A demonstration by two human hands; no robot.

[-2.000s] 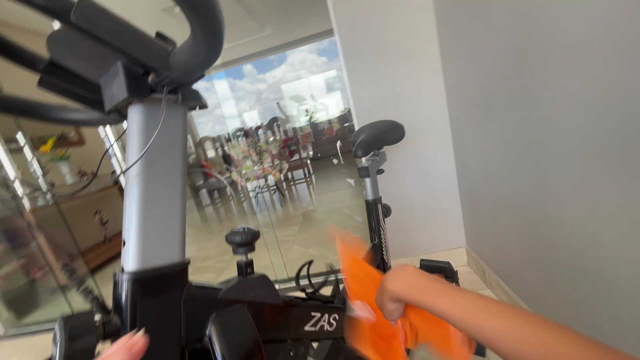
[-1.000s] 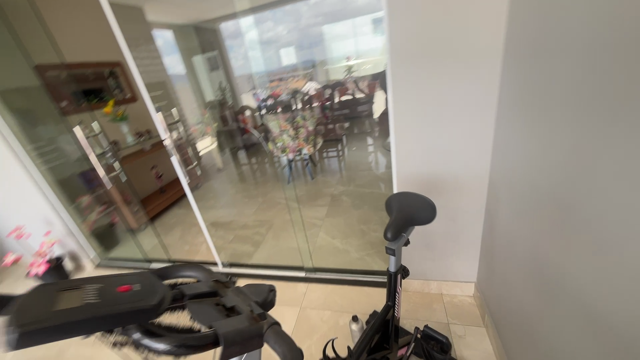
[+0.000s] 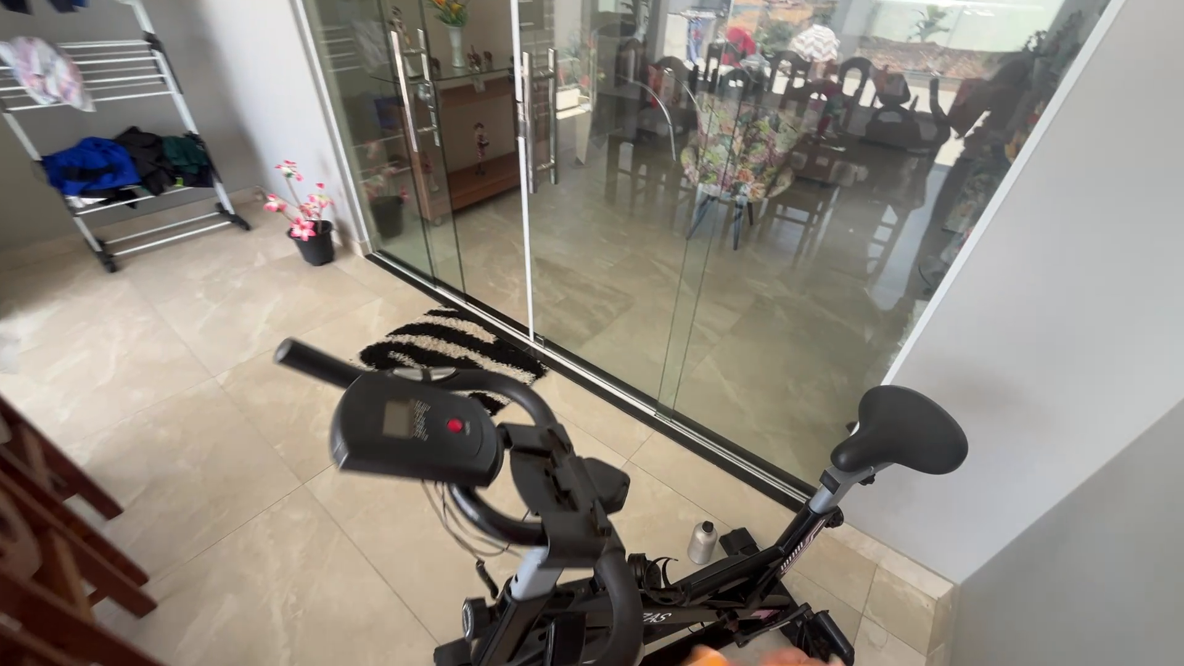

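Part of a hand (image 3: 786, 657), blurred, shows at the bottom edge, low beside the frame of the exercise bike; a sliver of orange cloth (image 3: 708, 657) is next to it. It appears to be my right hand, mostly cut off by the edge. My left hand is out of view. The stationary bike has a black saddle (image 3: 902, 430), a curved black handlebar (image 3: 622, 592) and a console (image 3: 416, 427) with a small display and a red button. A grey bottle (image 3: 702, 543) stands on the floor behind the bike frame.
Glass sliding doors (image 3: 592, 250) run behind the bike, with a zebra-striped rug (image 3: 453, 347) before them. A potted pink-flowered plant (image 3: 313, 242) and a drying rack with clothes (image 3: 171, 83) stand at the left. Wooden furniture (image 3: 55, 546) is at the lower left; a wall (image 3: 1045, 370) is at the right.
Two seconds ago my right hand held the orange cloth beside the bike, and left fingertips showed at the bottom. The view has since swung widely, now showing the bike from higher up.
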